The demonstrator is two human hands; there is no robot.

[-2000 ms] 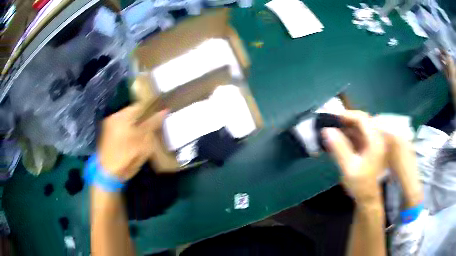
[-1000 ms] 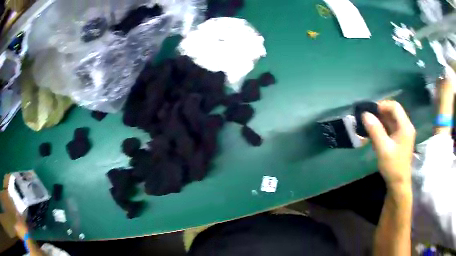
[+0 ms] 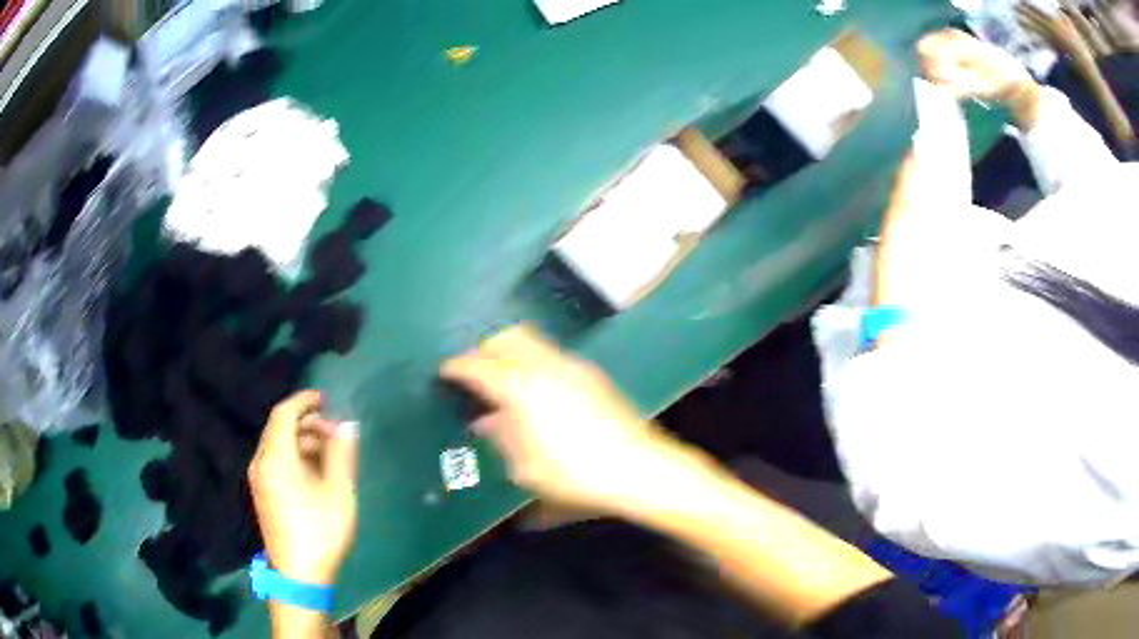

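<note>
My left hand [image 3: 306,481], with a blue wristband, is beside the pile of black foam pads [image 3: 206,362]. Its fingers are curled, with a small whitish spot at the thumb tip; whether it holds something is unclear. My right hand [image 3: 537,412] is blurred and low over the bench, its fingers around a dark piece [image 3: 466,399] that looks like a black pad. An open box [image 3: 650,225] with white contents stands ahead and to the right of my right hand. A second open box [image 3: 818,100] stands beyond it.
A heap of white packets [image 3: 256,181] lies beyond the black pads. Crinkled clear bags [image 3: 75,275] are at the left. A QR label [image 3: 460,468] lies near the edge of the green bench [image 3: 500,150]. A person in white [image 3: 987,375] sits at the right.
The view has turned towards the right. My left hand has come in beside the black pile. My right hand has moved from the box to the bench near the QR label.
</note>
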